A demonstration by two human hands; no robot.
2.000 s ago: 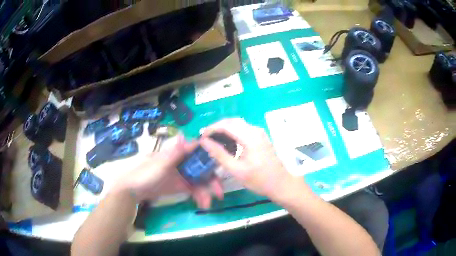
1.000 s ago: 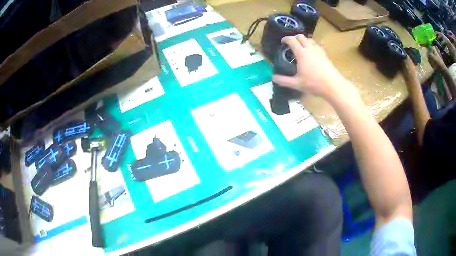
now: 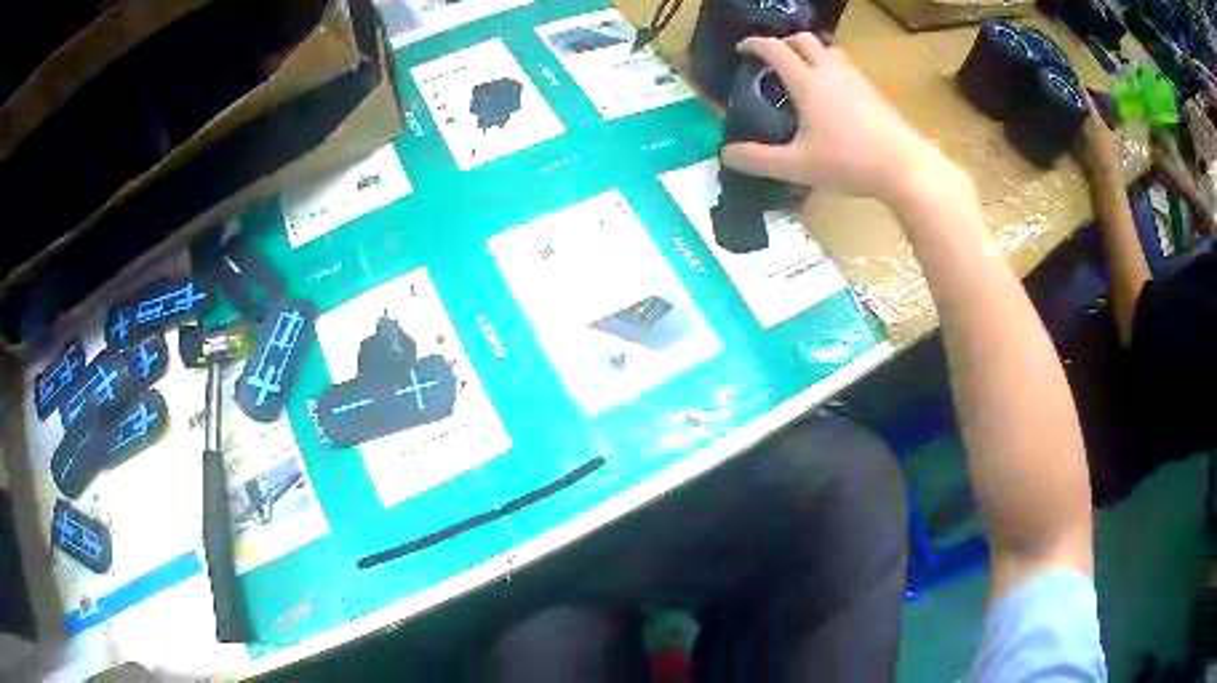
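My right hand (image 3: 854, 134) is around a black cylindrical speaker (image 3: 758, 110) standing on end at the upper right, thumb on the near side and fingers over its top. My left hand is not recognisable; only a blurred patch shows at the lower-left corner. A black control cover (image 3: 387, 403) with blue minus and plus signs lies on the green-and-white sheet. Several more covers (image 3: 100, 394) lie in a group at left. One cover (image 3: 274, 363) lies beside the mallet (image 3: 216, 520), whose black grip points towards the front edge.
A cardboard tray (image 3: 214, 167) with a dark inside stands at upper left. A thin black strip (image 3: 487, 518) lies near the front edge. Other speakers (image 3: 1021, 80) stand on the brown film-covered surface. Another person's arm (image 3: 1114, 227) is at right, near a bright green object (image 3: 1145, 96).
Two seconds ago both hands were over the middle of the mat around a blue-marked part. Now my right hand is at the upper-right speaker, and the part lies on the mat. The view has shifted right.
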